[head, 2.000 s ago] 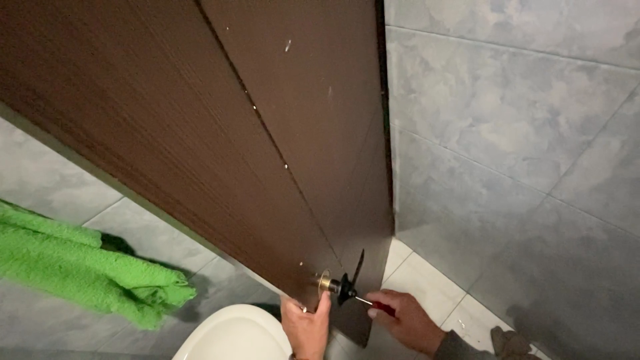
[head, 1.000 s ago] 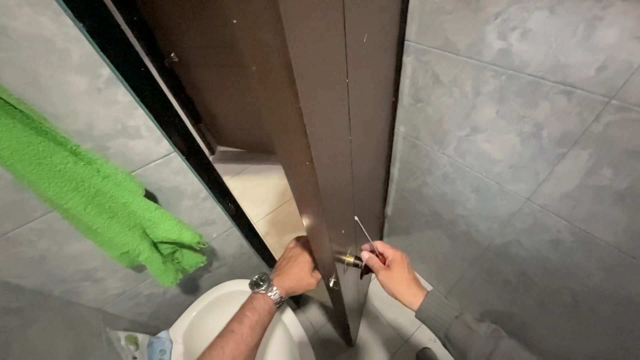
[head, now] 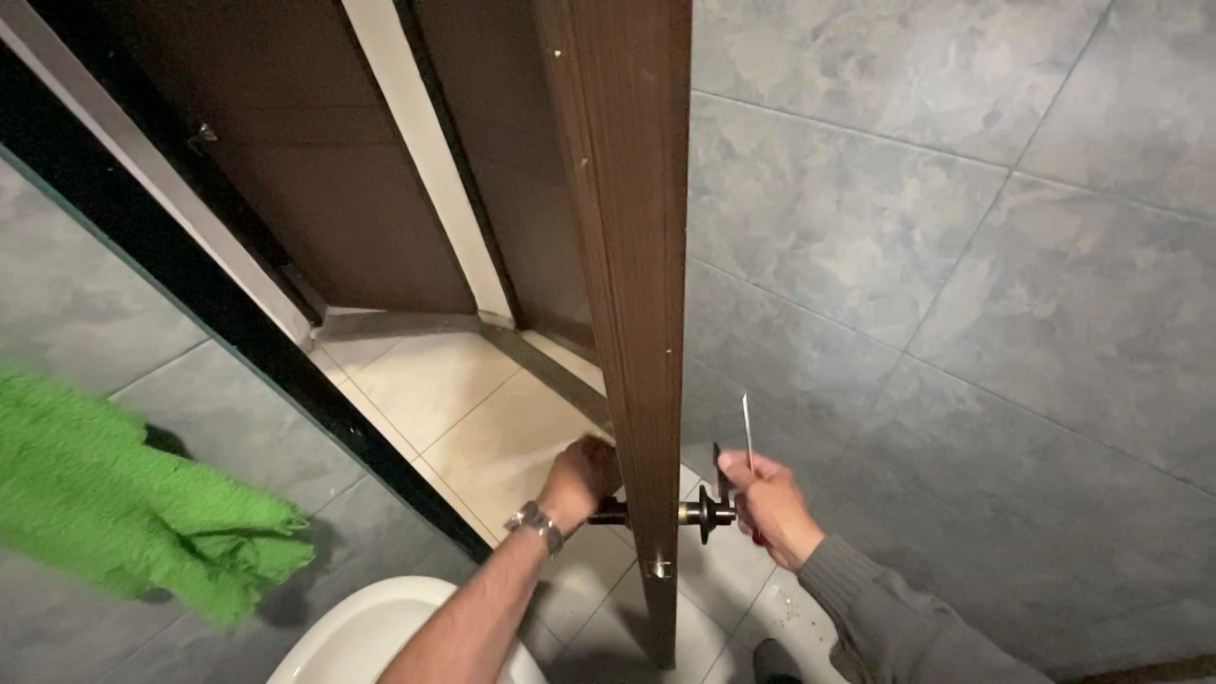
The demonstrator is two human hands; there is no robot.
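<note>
A brown wooden door (head: 638, 285) stands nearly edge-on in the middle of the head view. On its right side a dark door handle (head: 720, 475) with a round rose and a brass-coloured collar sticks out. My right hand (head: 774, 503) has its fingers at that lever and also holds a screwdriver (head: 747, 427), shaft pointing up. Left of the door, my left hand (head: 581, 480), with a metal watch at the wrist, is at the dark handle part (head: 609, 514) on the other face; its fingers are partly hidden. A metal latch (head: 657, 569) shows in the door's edge.
A green towel (head: 142, 494) hangs at the left. Below it is the rim of a white ceramic fixture (head: 380, 608). A black door frame (head: 285, 380) runs diagonally at the left, with another brown door (head: 313, 190) beyond. Grey wall tiles (head: 902, 237) are close on the right.
The door has swung from showing its broad face to nearly edge-on. My left hand has moved from the handle's side to the door's other face. The view has shifted.
</note>
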